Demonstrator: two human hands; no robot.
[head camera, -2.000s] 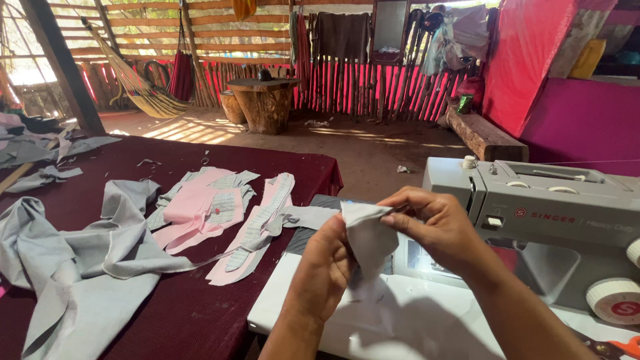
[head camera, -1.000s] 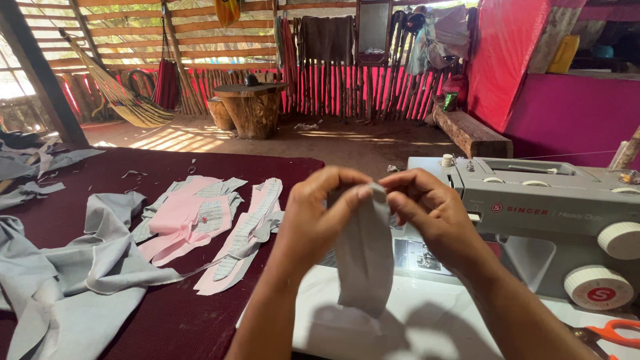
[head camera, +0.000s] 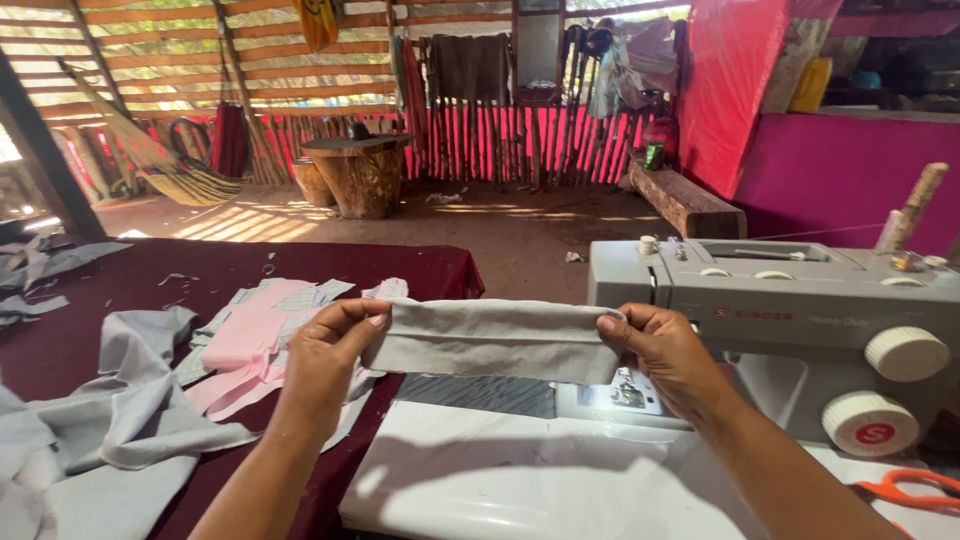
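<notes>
A grey fabric strip is stretched out flat and level between my hands, with a lengthwise seam or fold across it. My left hand pinches its upper left corner between thumb and fingers. At the other end, my right hand grips the upper right corner. Just right of the strip stands a grey Singer sewing machine; its lit needle area is partly hidden by the cloth and my right hand. Below the strip lies a white work surface.
Left is a table with a dark red cloth, bearing pink fabric pieces and crumpled grey fabric. Orange-handled scissors lie right of the white surface. Beyond are a log bench, a wooden stump table and a hammock.
My hands were close together with the grey strip hanging down; now they are wide apart, and the strip is spread sideways between them.
</notes>
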